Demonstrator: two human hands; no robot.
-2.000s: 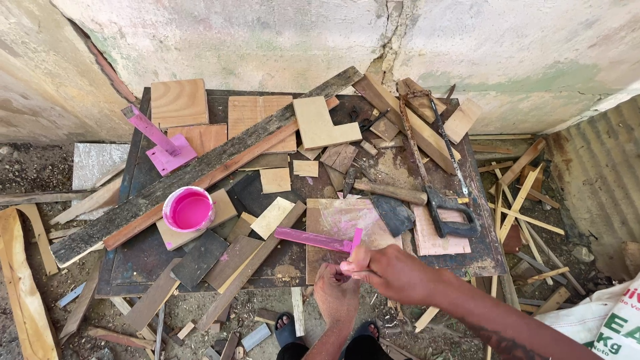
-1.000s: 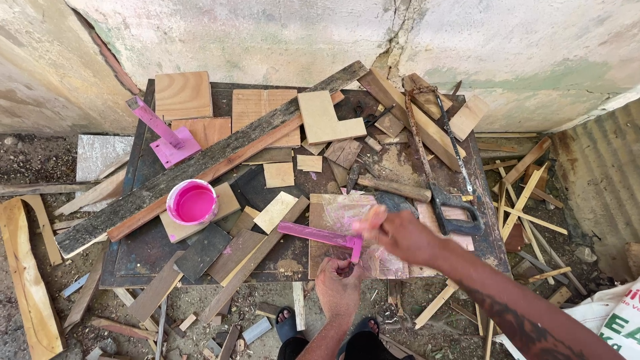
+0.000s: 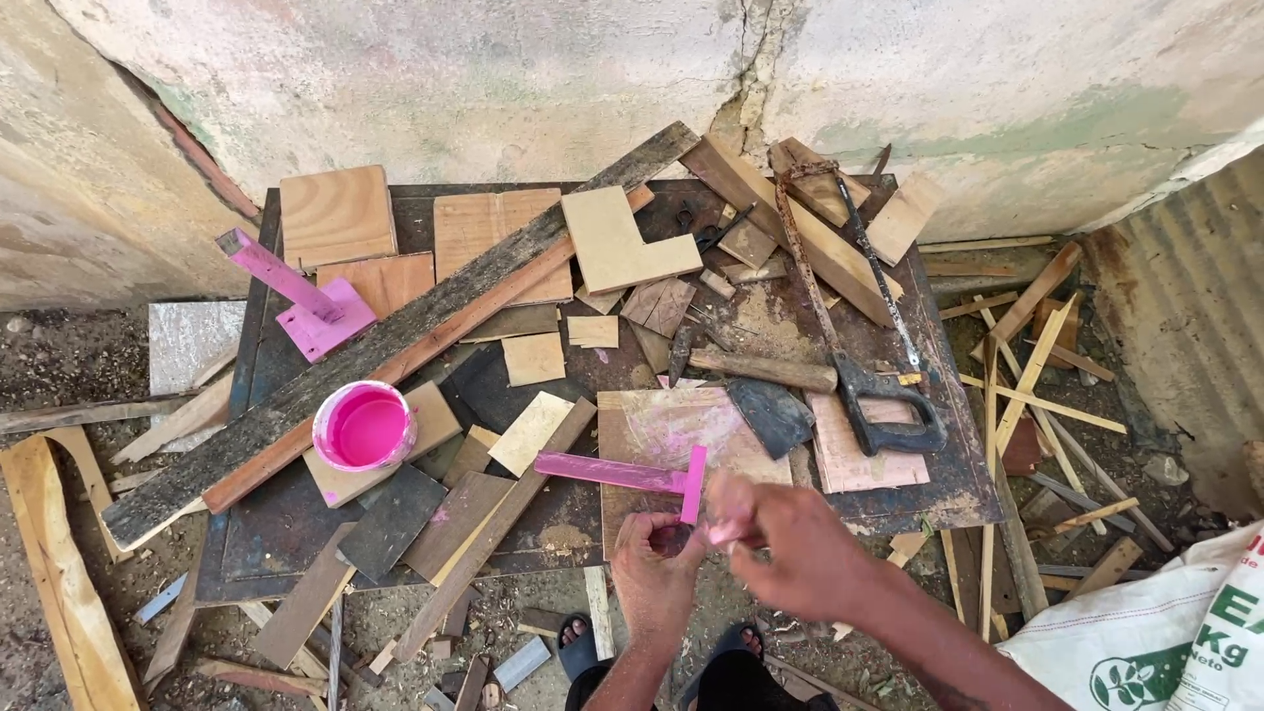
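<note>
My left hand (image 3: 657,573) grips the lower edge of a pink-painted T-shaped wooden piece (image 3: 617,471), whose long arm points left over the table. Close by on its right, my right hand (image 3: 790,533) is slightly blurred, its fingers closed around a small pink-stained thing near the crosspiece; what it is cannot be told. An open tub of pink paint (image 3: 365,427) sits at the left on a wooden block. Behind it a second pink piece, a post on a square base (image 3: 326,318), stands on the table. A paint-smeared board (image 3: 681,425) lies beyond my hands.
A hacksaw (image 3: 889,410), a wooden-handled tool with a dark blade (image 3: 770,415) and an L-shaped wood piece (image 3: 622,242) lie on the table (image 3: 267,553). Long planks (image 3: 415,326) cross it diagonally. Offcuts litter the ground, and a white sack (image 3: 1145,612) stands at lower right.
My right hand has shifted around the crosspiece of the pink piece, blurred in places. My left hand keeps its hold, and the pink piece remains in nearly the same position.
</note>
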